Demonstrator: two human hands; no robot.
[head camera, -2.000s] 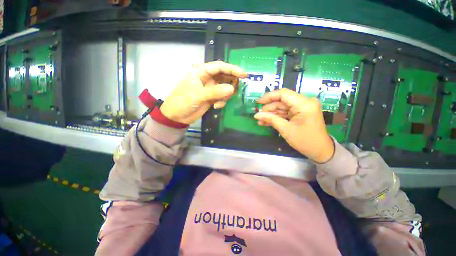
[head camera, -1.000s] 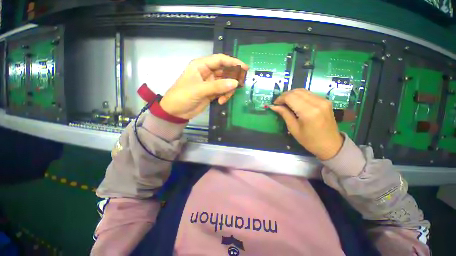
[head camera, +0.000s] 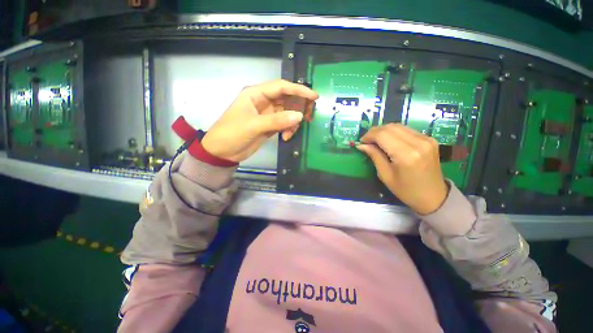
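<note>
A green circuit board (head camera: 331, 159) sits in a black carrier (head camera: 292, 175) in front of me. My left hand (head camera: 257, 120) is over the carrier's left edge and holds an orange-brown block (head camera: 307, 108), partly hidden by the fingers. My right hand (head camera: 406, 159) has its fingertips pinched at the lower middle of the board, beside a tiny red spot (head camera: 352, 144). What the fingertips hold is too small to tell. A second green board (head camera: 429, 84) lies to the right in the same carrier, with a brown block (head camera: 453, 153) at its lower part.
Another carrier at the right has green boards (head camera: 543, 110) with brown blocks. A carrier at the far left holds two small-looking green boards (head camera: 55, 117). The conveyor's metal front rail (head camera: 325, 211) runs between my body and the carriers. A red strap (head camera: 209, 151) with dark cord is on my left wrist.
The carriers in front have shifted slightly right. My right fingers have closed together and moved slightly right at the board. My left hand still holds the block, now turned and more covered.
</note>
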